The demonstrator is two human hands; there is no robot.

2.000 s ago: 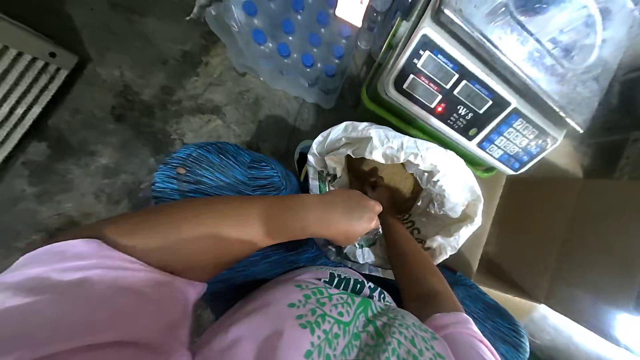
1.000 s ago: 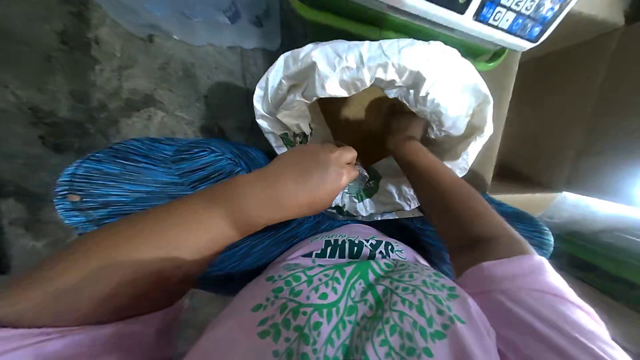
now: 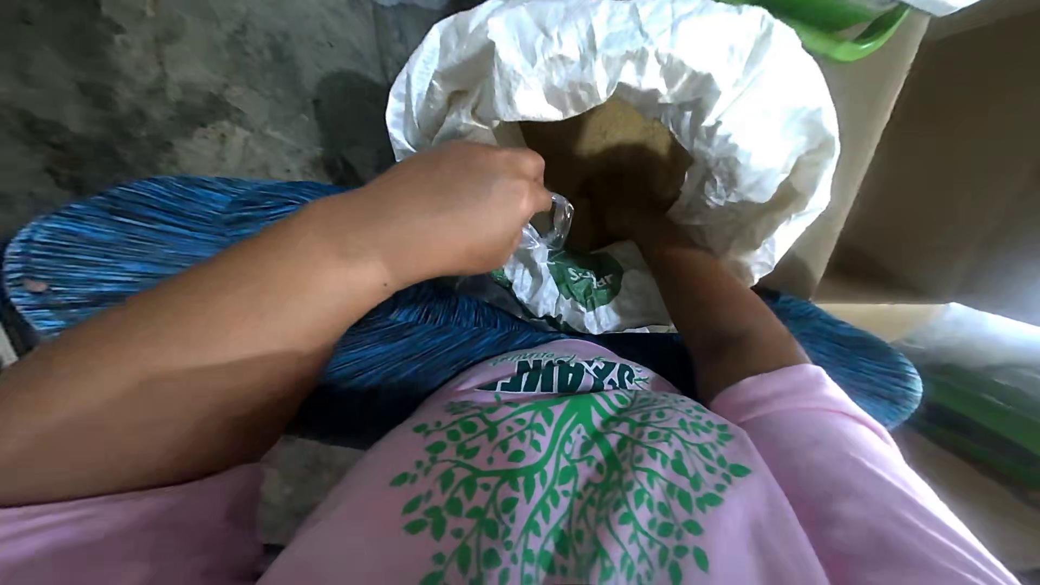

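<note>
A white woven plastic sack stands between my knees with its rim rolled outward. Brown granular or powdery material lies inside it. At the sack's near left rim, my left hand is closed on a clear plastic bag, whose loop shows beside the fingers; the rest of the bag is hard to make out. My right hand is down inside the sack in dark shadow, at the brown material. Its fingers are too dark to tell whether they hold anything.
A cardboard box stands right of the sack. Behind the sack is a green plastic item with a handle. Concrete floor shows at the upper left. Clear plastic over something green lies at the lower right.
The view has moved closer to the sack, and the scale and bottles have left it. My left hand still grips the clear plastic at the rim; my right hand is still inside the sack.
</note>
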